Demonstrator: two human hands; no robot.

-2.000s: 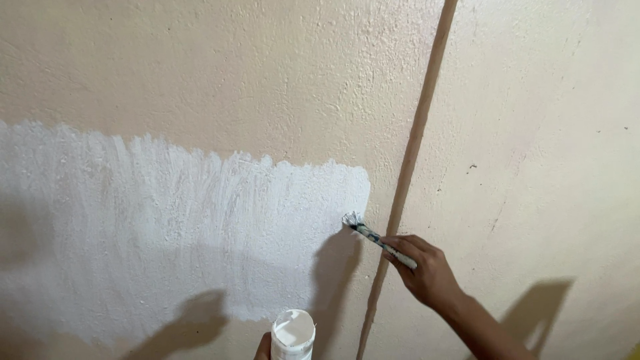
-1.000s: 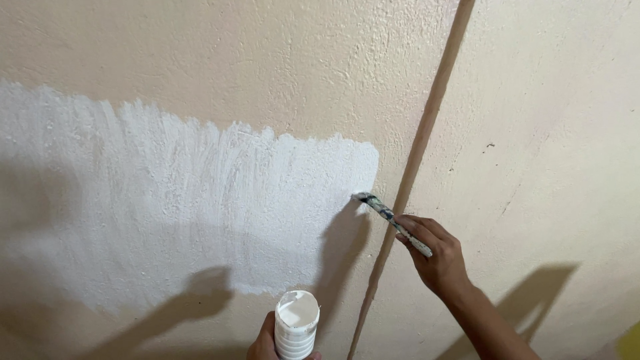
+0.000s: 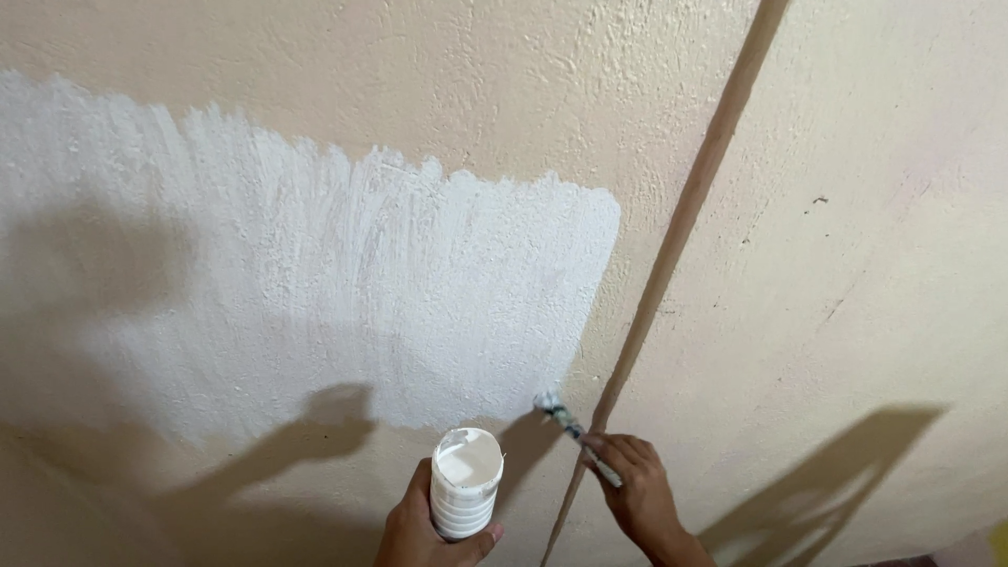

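Note:
My right hand grips a paint-smeared paintbrush by its handle. The brush's bristles, coated in white, meet the wall at the lower right corner of a white painted patch. At the bottom centre my left hand is wrapped round a ribbed white plastic container, whose open top shows white paint inside. The container sits just below the patch's lower edge, to the left of the brush.
A textured beige wall fills the view. A narrow brown strip runs down it at a slant, right of the patch. Shadows of the hands and arms fall across the wall. Something yellow shows at the lower right edge.
The brush in my right hand has moved down along the patch's right edge to its lower corner. My left hand and the container have come further into view.

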